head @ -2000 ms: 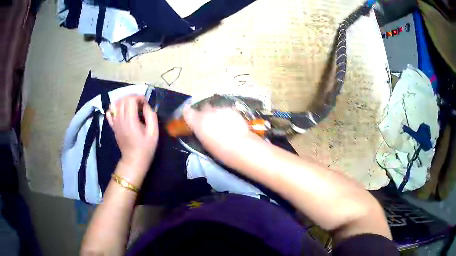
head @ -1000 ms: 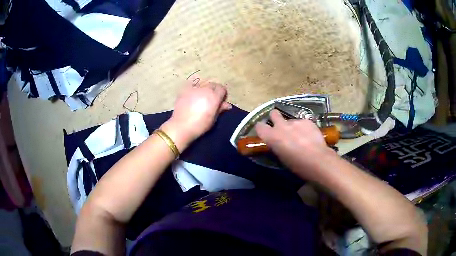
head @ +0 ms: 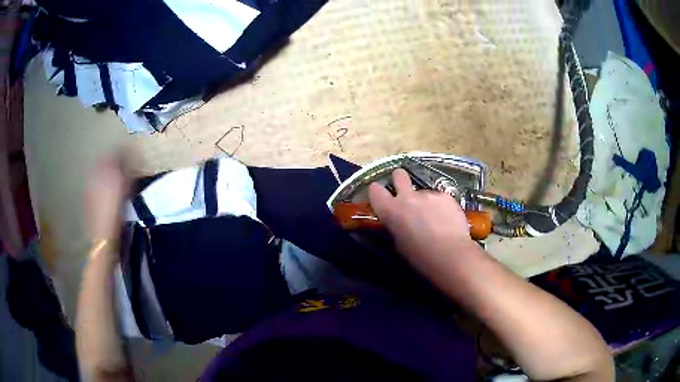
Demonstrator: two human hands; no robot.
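The dark navy garment panel [head: 216, 272] lies in front of me, with white interfacing [head: 175, 195] crossed by dark bands at its upper left. The steam iron [head: 410, 186] rests on the panel's right part, its tip pointing left. My right hand [head: 429, 216] is closed on the iron's orange-brown handle. A small dark pointed corner of cloth shows just beyond the iron's tip. My left hand [head: 108, 183] is blurred at the panel's left edge. Its fingers are not clear, and I cannot tell whether it touches or holds the cloth.
A heaped navy-and-white bundle [head: 112, 37] lies at the far left. The iron's wrapped hose [head: 584, 142] curves up at the right. A pale greenish cloth [head: 622, 149] with dark blue patches lies beyond it. Outlined marks show on the beige table cover [head: 417, 82].
My left hand has moved from the panel's middle to its left edge. The iron, still in my right hand, has moved slightly left relative to the view. The panel's left part lies differently.
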